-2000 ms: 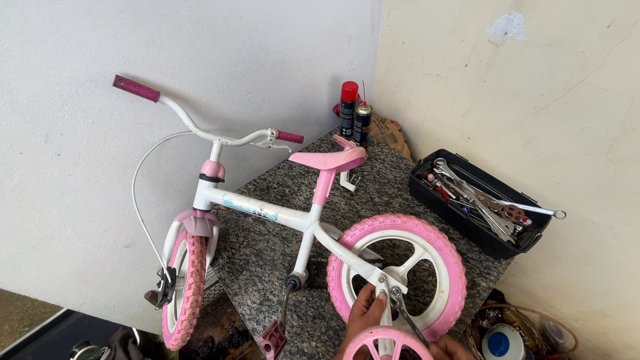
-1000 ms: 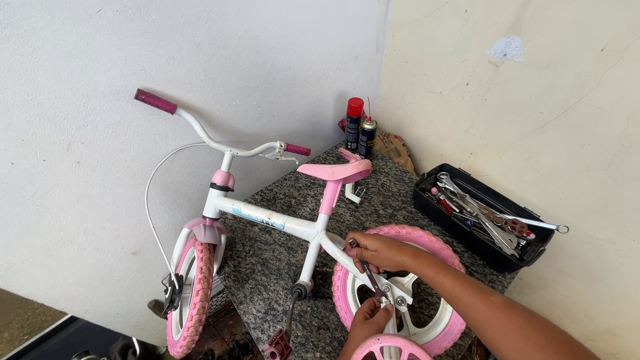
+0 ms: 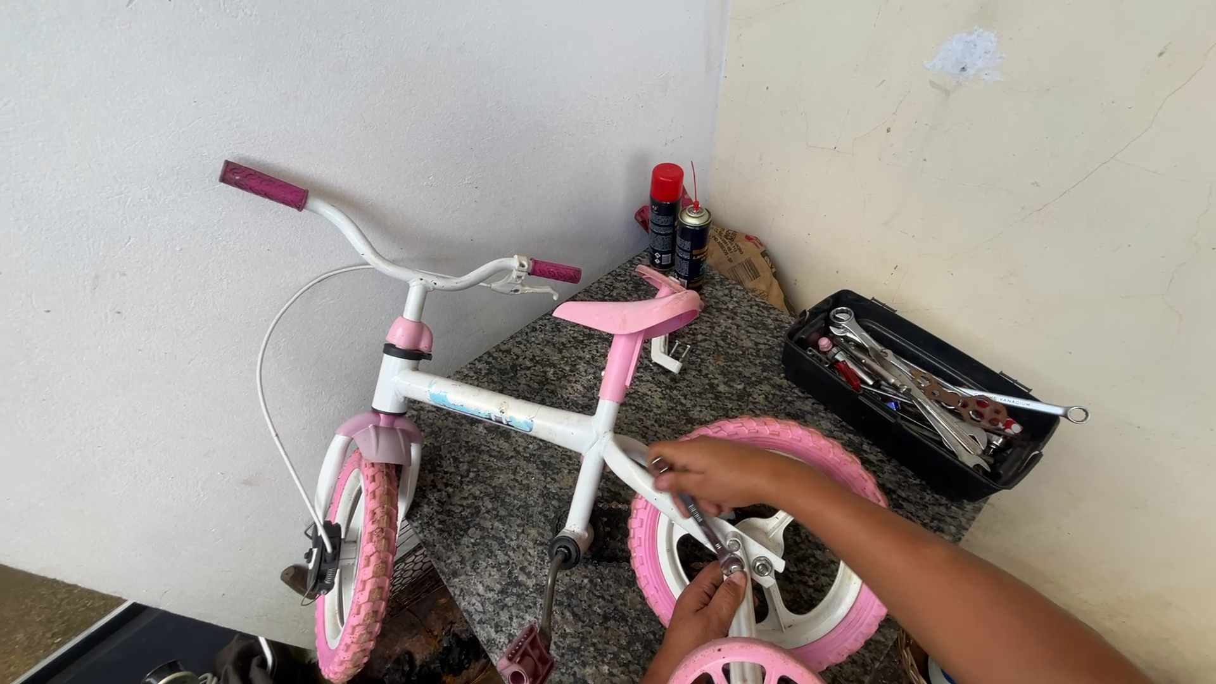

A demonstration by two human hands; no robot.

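A child's bicycle (image 3: 503,413) with a white frame and pink tires stands at a granite worktop. My right hand (image 3: 717,472) grips a metal wrench (image 3: 701,522), whose lower end sits on a nut at the rear axle bracket. My left hand (image 3: 703,603) is just below, its fingertips at that nut and the white stay of the pink training wheel (image 3: 746,660). Behind the bracket is the rear wheel (image 3: 855,608). The part of the left hand near the stay is partly hidden.
A black toolbox tray (image 3: 879,442) of wrenches lies right on the granite worktop (image 3: 494,494). Two spray cans (image 3: 665,223) (image 3: 693,242) and a paper bag (image 3: 746,266) stand near the corner. A white bracket (image 3: 667,356) lies behind the seat. Walls border the worktop.
Two seconds ago my right hand was low, near the bottom edge; it has come up over the rear wheel onto the wrench. The left hand stays near the axle bracket.
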